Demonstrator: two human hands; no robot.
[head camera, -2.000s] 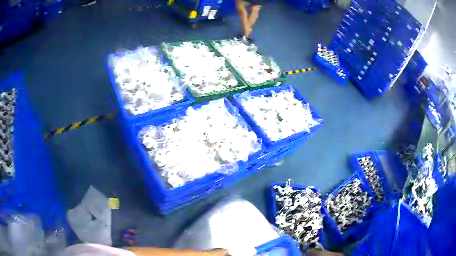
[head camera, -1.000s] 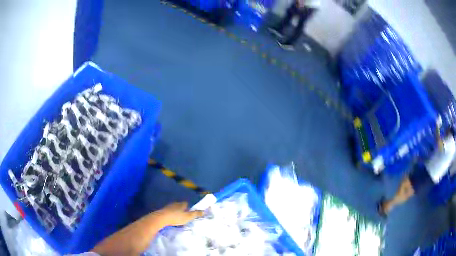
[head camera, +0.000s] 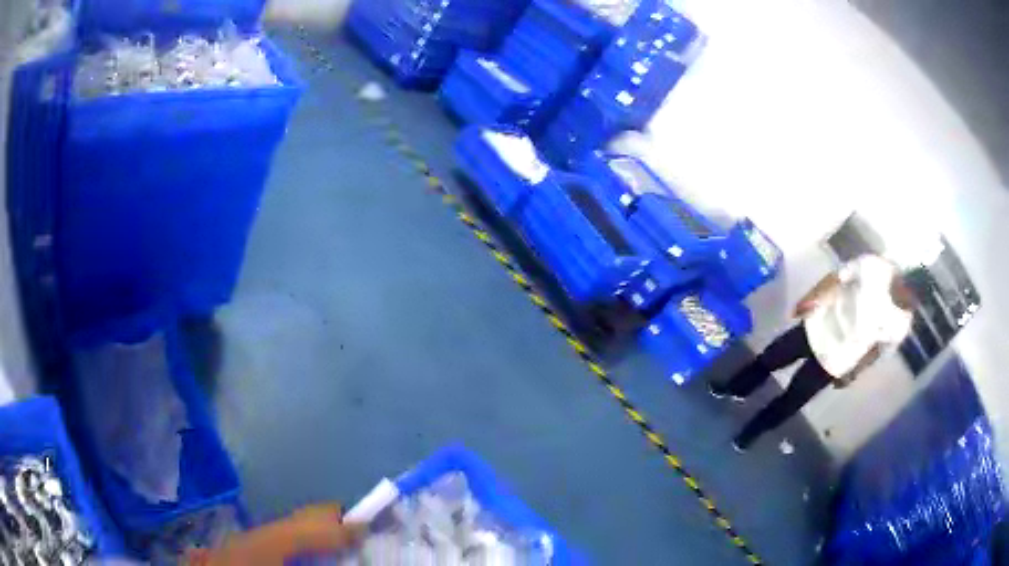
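A blue tote (head camera: 456, 464) holding a loose pile of bagged whitish parts (head camera: 437, 531) is at the bottom centre, cut off by the picture's edge. A small white tag (head camera: 371, 500) sits at its left rim. My left hand (head camera: 293, 533) is blurred and reaches from the bottom left to this rim beside the tag. It appears to grip the rim, but the fingertips are hidden. My right hand is out of the picture.
At the left stand a tall blue stack (head camera: 166, 199) topped with bagged parts, a tote with whitish sheet (head camera: 133, 415), and a tote of bare parts (head camera: 39, 503). Beyond yellow-black floor tape (head camera: 575, 345) are more totes (head camera: 586, 238) and a walking person (head camera: 846, 321).
The view has swung across the room. The hand and the tote remain at the bottom, now further left and lower. The green crates have left the view; a walking person and wall-side totes now show.
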